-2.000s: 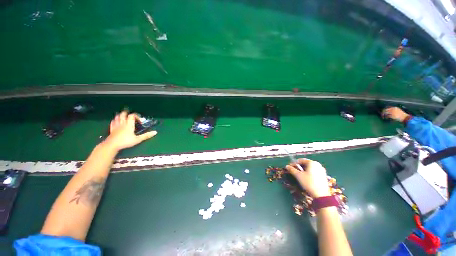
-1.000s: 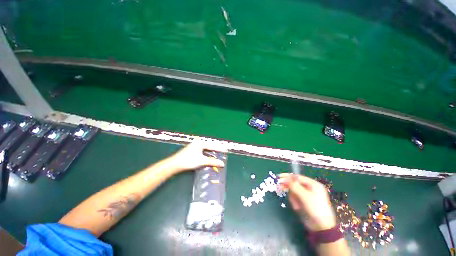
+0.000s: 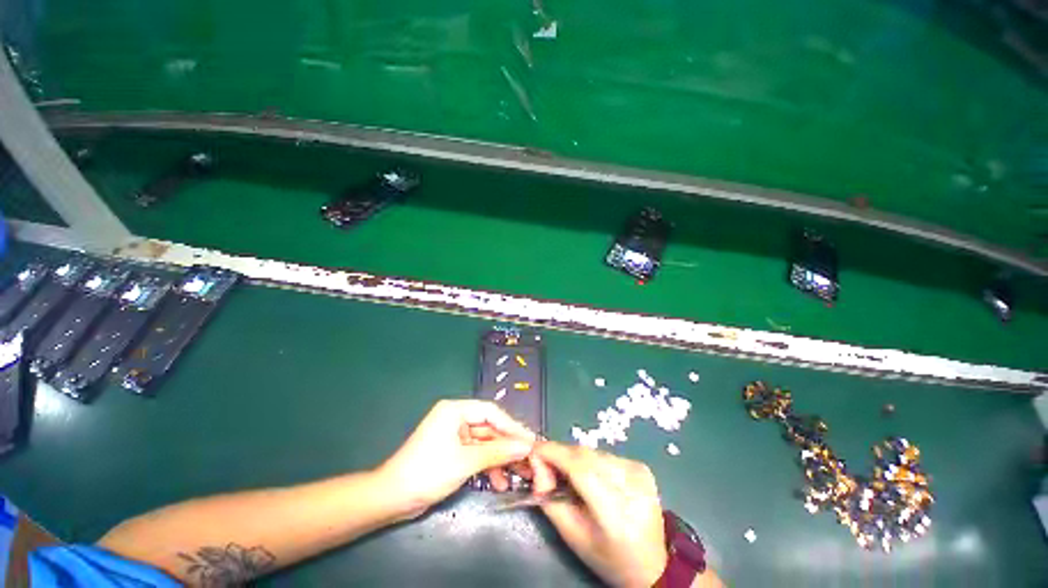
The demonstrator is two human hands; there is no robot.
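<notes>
A black phone body point(image 3: 513, 373) lies upright in front of me on the dark green bench, with small white and orange strips on its face. My left hand point(image 3: 465, 450) and my right hand point(image 3: 592, 494) meet over its near end, fingertips pinched together. What they pinch is too small to tell. A thin dark stick, perhaps tweezers point(image 3: 526, 502), shows under my right fingers. The near end of the phone body is hidden by my hands. White pieces point(image 3: 638, 411) lie scattered just right of it.
A pile of copper-and-black parts point(image 3: 868, 488) lies at the right. Several black phone bodies point(image 3: 172, 333) stand in a row at the left. A chipped white rail point(image 3: 552, 310) borders the green conveyor, which carries spaced phones point(image 3: 639, 245). A grey post rises at the far left.
My left hand has moved from the phone body's far end to its near end. My right hand has moved left from the white pieces to meet it. The view has shifted slightly.
</notes>
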